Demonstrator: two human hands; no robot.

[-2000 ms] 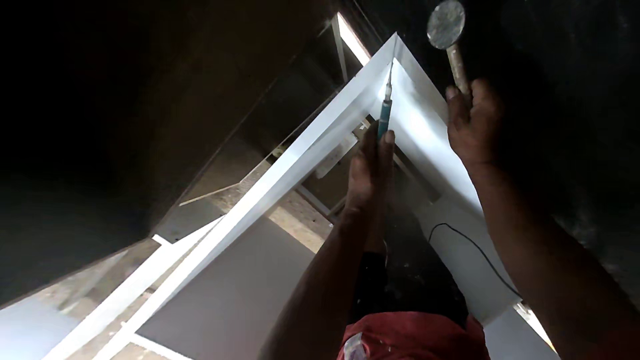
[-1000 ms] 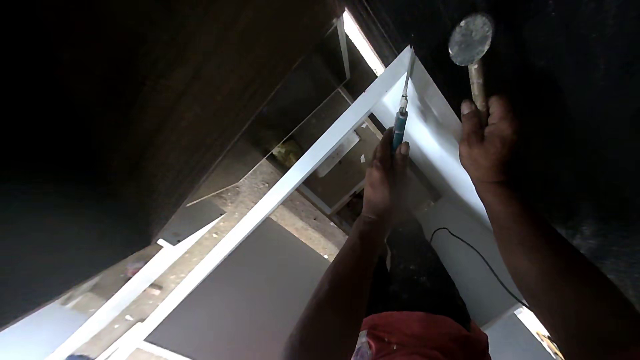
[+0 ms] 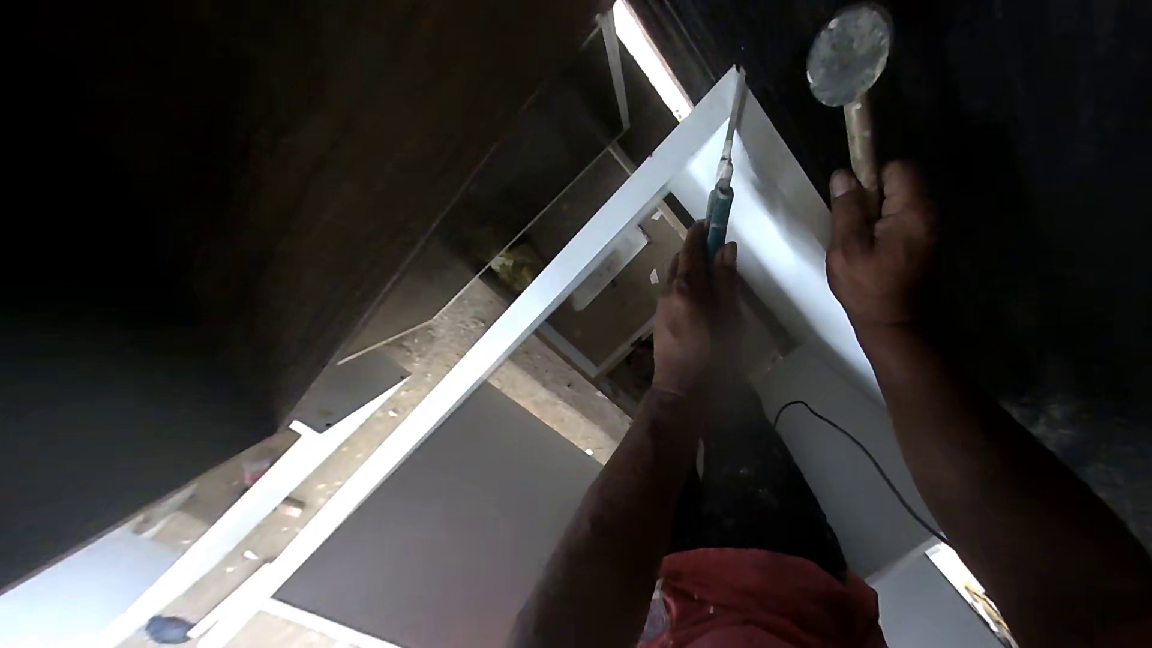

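A chisel (image 3: 720, 211) with a teal handle is gripped in my left hand (image 3: 691, 315), its blade lying along the top corner of a white frame (image 3: 531, 308). The tip of the blade is at or close to the point where the two edges meet. My right hand (image 3: 880, 247) is closed around the pale handle of a mallet (image 3: 849, 54), whose round, worn head is raised to the right of the corner. Between the mallet head and the chisel there is a gap.
A large dark panel (image 3: 180, 225) fills the left side. Grey boards (image 3: 450, 531) and a white strip (image 3: 252, 513) lie lower left over a littered floor (image 3: 531, 378). A thin black cable (image 3: 864, 454) crosses a white panel at the lower right.
Both hands still hold the chisel and mallet. The view has shifted somewhat, and the chisel stays at the frame's corner.
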